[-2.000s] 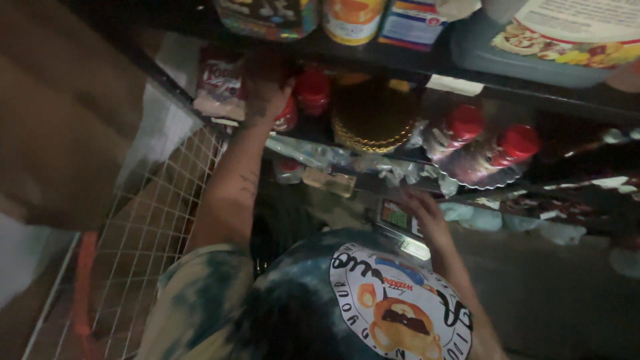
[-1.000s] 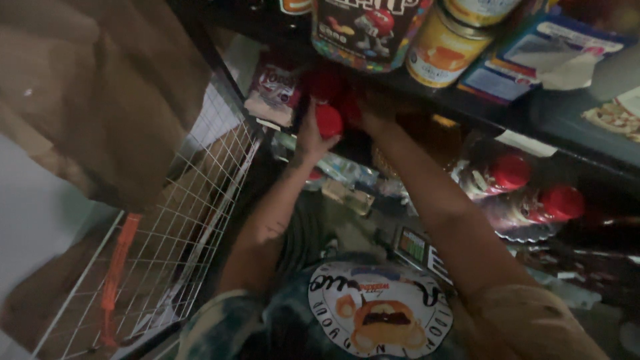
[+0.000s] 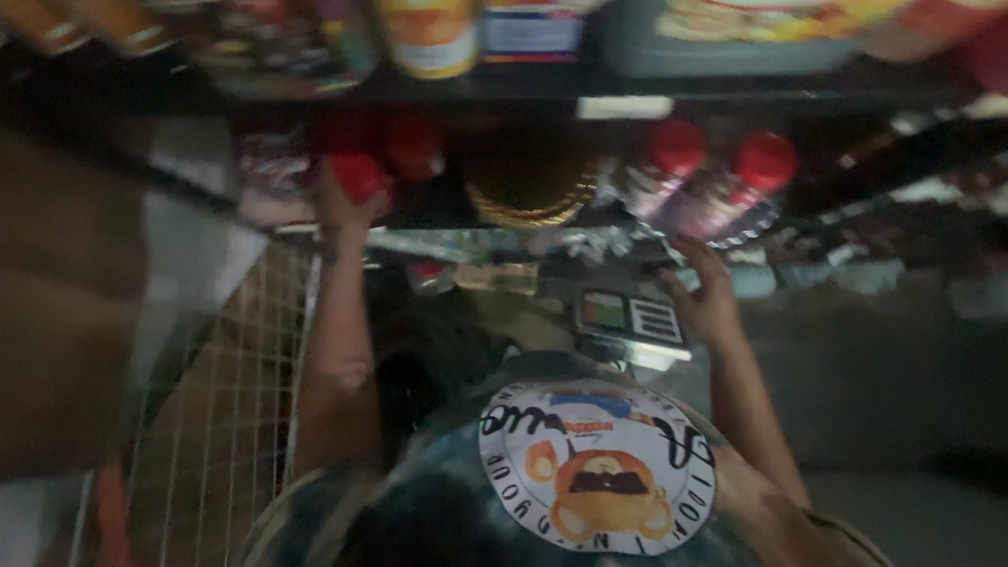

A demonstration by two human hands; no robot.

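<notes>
My left hand (image 3: 345,206) reaches onto the lower shelf at the left, its fingers at a red-lidded container (image 3: 358,175); blur hides whether it grips it. A second red-topped container (image 3: 413,146) stands just to the right, and a printed packet (image 3: 276,169) lies to the left of the hand. My right hand (image 3: 701,287) is off the shelf with fingers apart and nothing in it, just below two clear containers with red lids (image 3: 679,148) (image 3: 765,161). Between the hands, on the shelf, sits a stack of gold-edged round trays (image 3: 535,213).
An upper shelf (image 3: 472,101) crosses above the hands, holding a can (image 3: 429,39), a box (image 3: 531,35) and a large grey tub (image 3: 724,59). A white wire rack (image 3: 228,378) stands at the left. Lower down is a device with a keypad (image 3: 630,319).
My right hand has left the red-topped containers on the left and moved right, off the shelf. The left hand remains by the red lids.
</notes>
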